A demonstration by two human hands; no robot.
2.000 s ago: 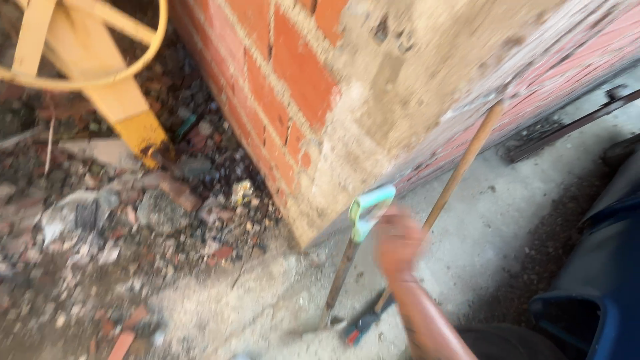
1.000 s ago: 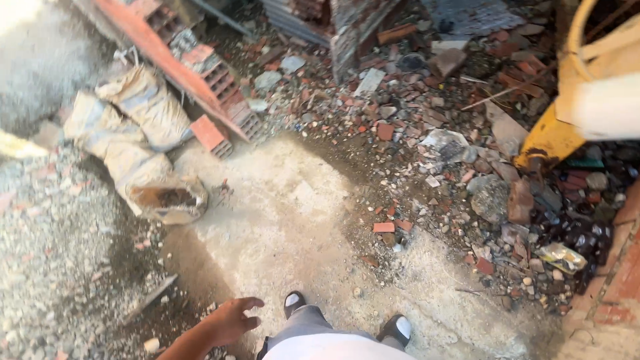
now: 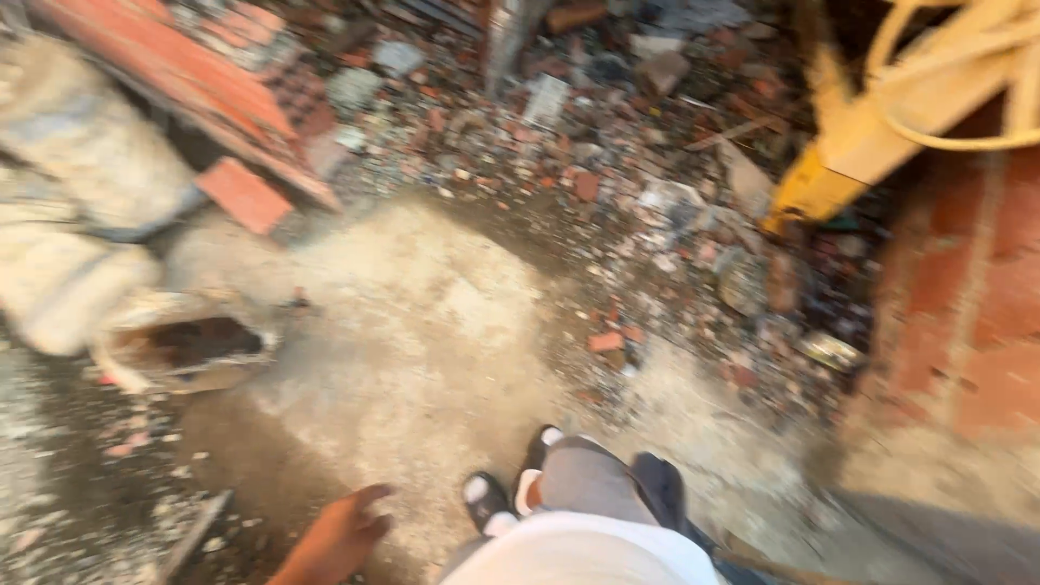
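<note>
My left hand (image 3: 345, 532) is at the bottom, left of my legs, with its fingers apart and nothing in it. It hangs above the concrete floor (image 3: 422, 325). My right hand is out of view. A wooden handle (image 3: 760, 565) shows low at the right, beside my white shirt (image 3: 577, 552); what holds it is hidden. A dark, blurred object (image 3: 660, 487) lies against my right leg.
An open woven sack (image 3: 191, 341) and fuller sacks (image 3: 89, 146) lie at the left. Near them are a loose brick (image 3: 244, 195) and a stack of hollow bricks (image 3: 203, 81). Rubble (image 3: 569, 162) spreads ahead. A yellow metal frame (image 3: 861, 154) and a brick wall (image 3: 975, 309) stand at the right.
The view has swung from the brick wall and the long-handled tools to the rubble and sacks. Two seconds ago a hand was beside the green-gripped handle; that handle is now out of view.
</note>
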